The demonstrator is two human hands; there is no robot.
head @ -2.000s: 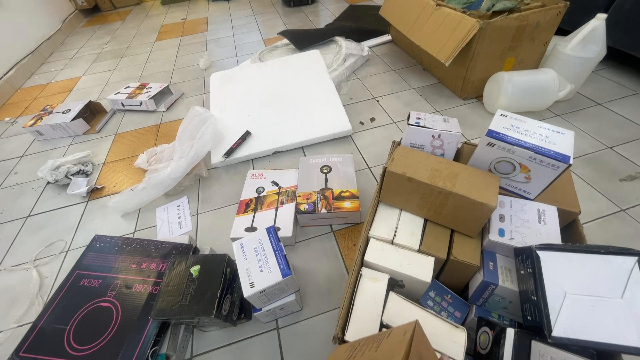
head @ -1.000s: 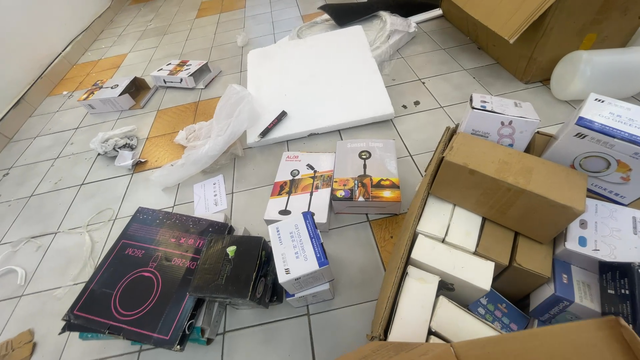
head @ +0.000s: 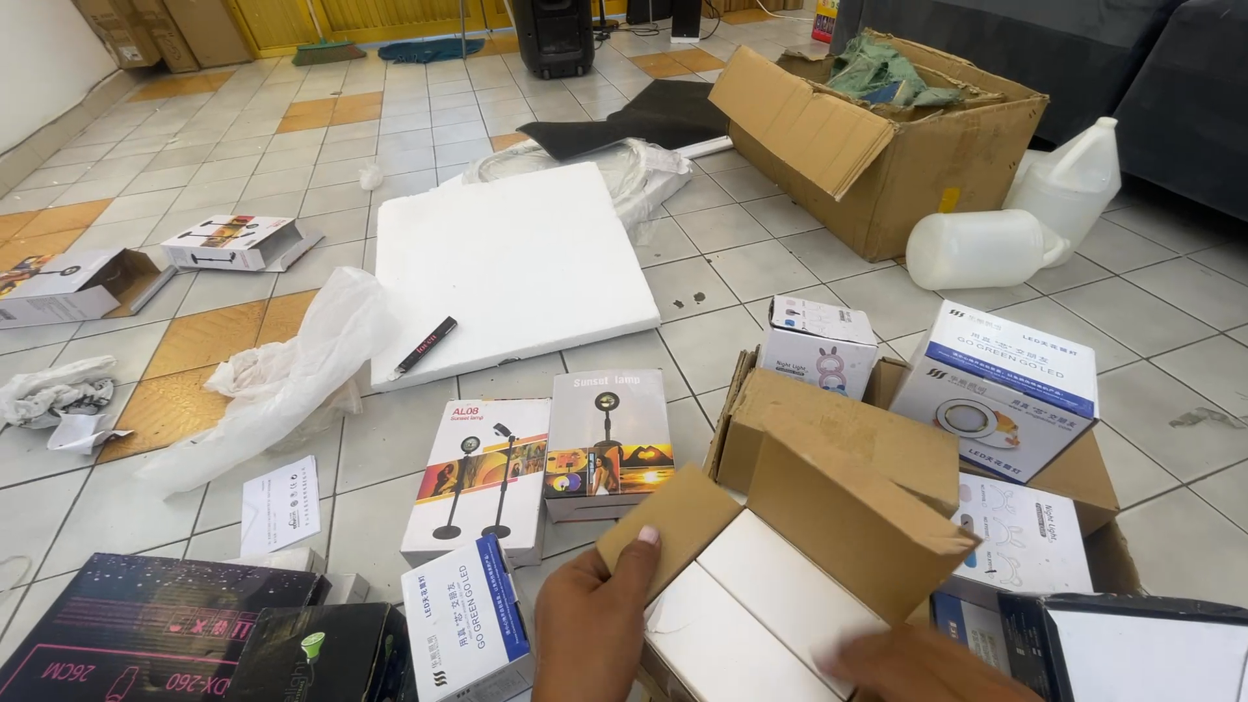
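My left hand (head: 597,616) grips the raised flap of an opened brown cardboard box (head: 843,487), its thumb on the flap's face. Inside that box lie white boxes (head: 795,600) side by side. My right hand (head: 921,668), blurred, is at the box's near right side by the white boxes; whether it touches them I cannot tell. Left of the box stand two sunset lamp boxes (head: 609,439) and a white and blue LED light box (head: 463,619). Behind and to the right are a night light box (head: 819,346) and a larger LED light box (head: 994,390).
A white foam board (head: 517,263) with a black marker (head: 426,348) on it lies ahead. Crumpled plastic wrap (head: 292,380) is to its left. A black box (head: 146,624) sits at the lower left. A large open carton (head: 877,156) and plastic jugs (head: 975,249) stand at the back right.
Both hands have come into view. An opened brown box with white boxes inside now stands before me, my left hand on its flap. The view has tilted up.
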